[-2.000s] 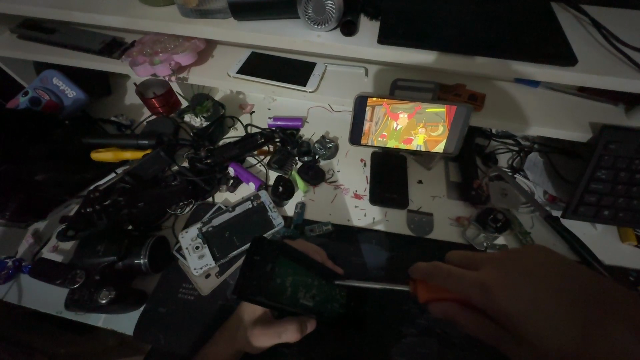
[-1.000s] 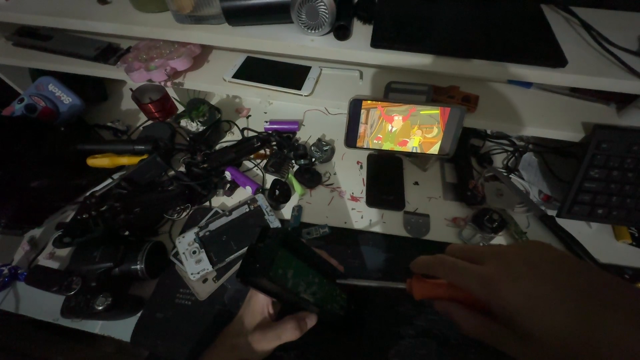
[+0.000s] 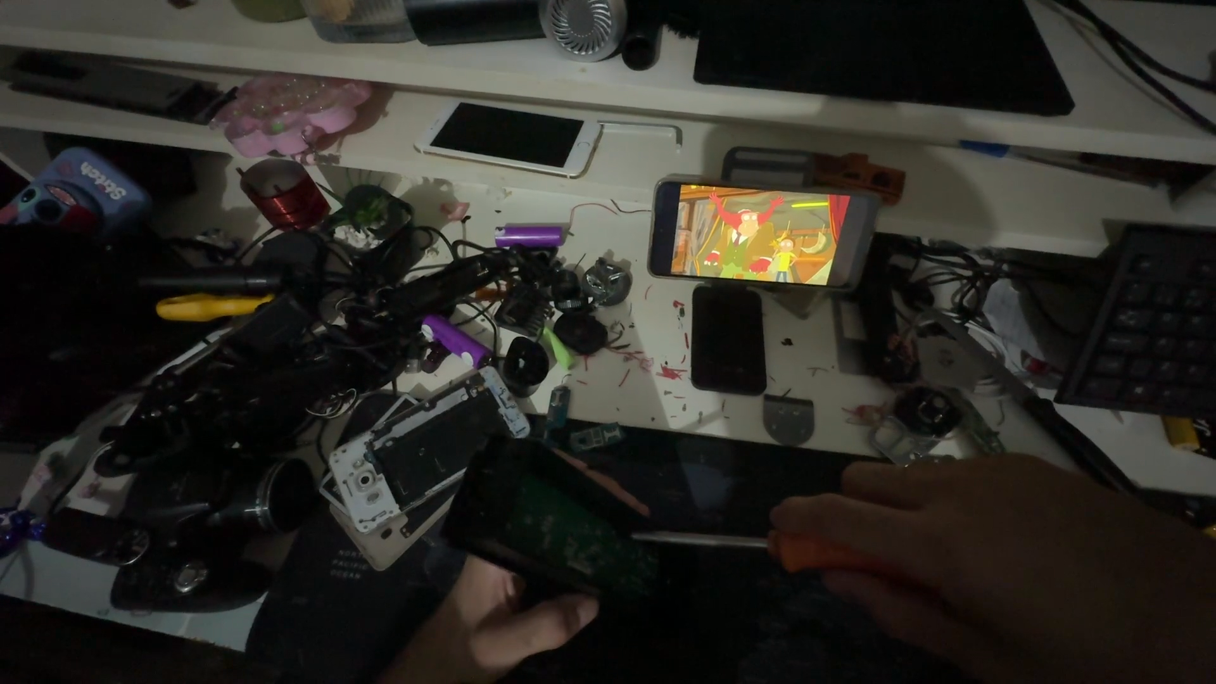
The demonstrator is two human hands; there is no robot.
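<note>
My left hand (image 3: 513, 617) holds a black-cased device with a green circuit board (image 3: 560, 532) showing, tilted above a dark mat (image 3: 741, 475). In my right hand (image 3: 988, 541) is a screwdriver (image 3: 698, 540) with an orange handle; its metal shaft points left and its tip lies at the right edge of the board, though contact cannot be told. Just left of the device lies an opened white phone frame (image 3: 427, 451). Small circuit pieces (image 3: 597, 437) rest on the mat's upper edge, behind the device. The lower part of the scene is very dark.
A phone playing a cartoon (image 3: 760, 237) stands behind a dark phone (image 3: 728, 340). Tangled black cables and parts (image 3: 380, 313), purple cells (image 3: 456, 340) and a camera (image 3: 209, 513) crowd the left. A keyboard (image 3: 1149, 323) sits at right, a white phone (image 3: 510, 139) on the shelf.
The device in my left hand has tilted so that its green board faces the camera more than two seconds ago. The screwdriver has stayed beside it.
</note>
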